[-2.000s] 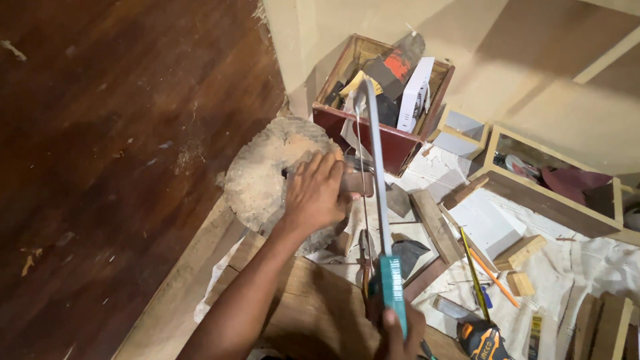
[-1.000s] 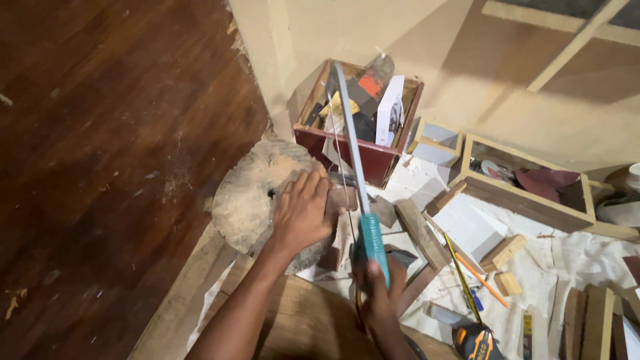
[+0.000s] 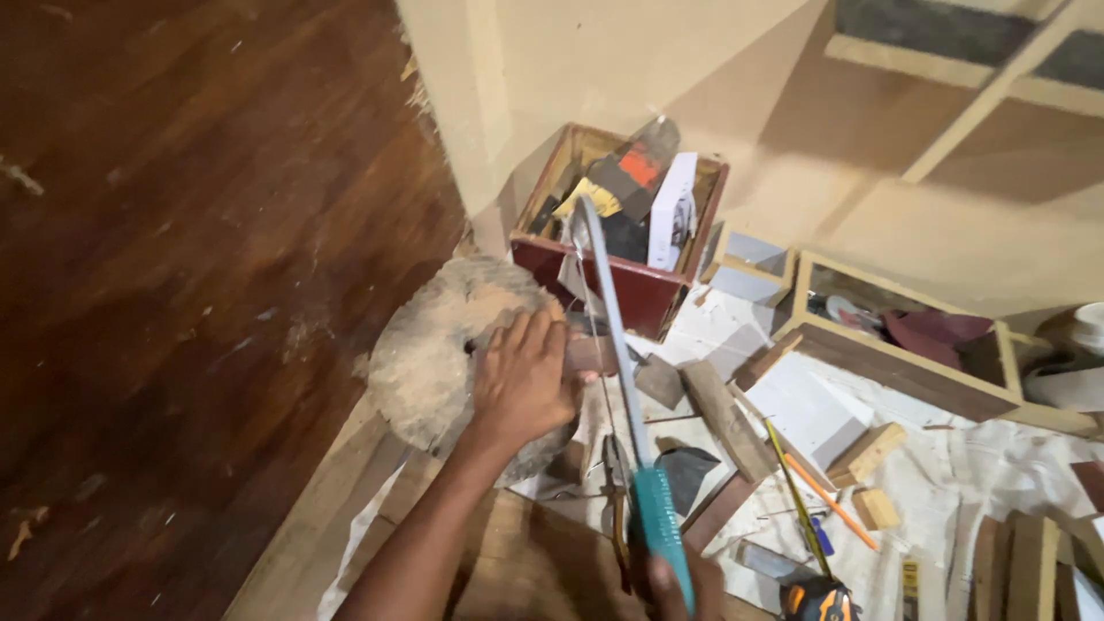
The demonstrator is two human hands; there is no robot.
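My left hand (image 3: 526,375) presses a small brown wood block (image 3: 592,355) onto a round slab of log (image 3: 431,345); the block's end juts past the slab's right side. My right hand (image 3: 681,582) is closed round the teal handle (image 3: 661,526) of a hacksaw (image 3: 614,323) with a grey bowed frame. The saw points away from me, and its thin blade runs down just beside the block's end. Whether blade and block touch, I cannot tell. Pliers (image 3: 614,470) lie left of the saw handle.
A dark red wooden box (image 3: 604,289) of tools stands beyond the slab. Right of it are an open-topped wooden tray (image 3: 906,379), wood offcuts (image 3: 729,418), an orange pencil (image 3: 832,503) and a tape measure (image 3: 819,599) on white cloth. A wall (image 3: 733,69) rises behind.
The hacksaw has shifted along its length between frames, its handle farther from me one second ago and closer now. My left hand stays on the block.
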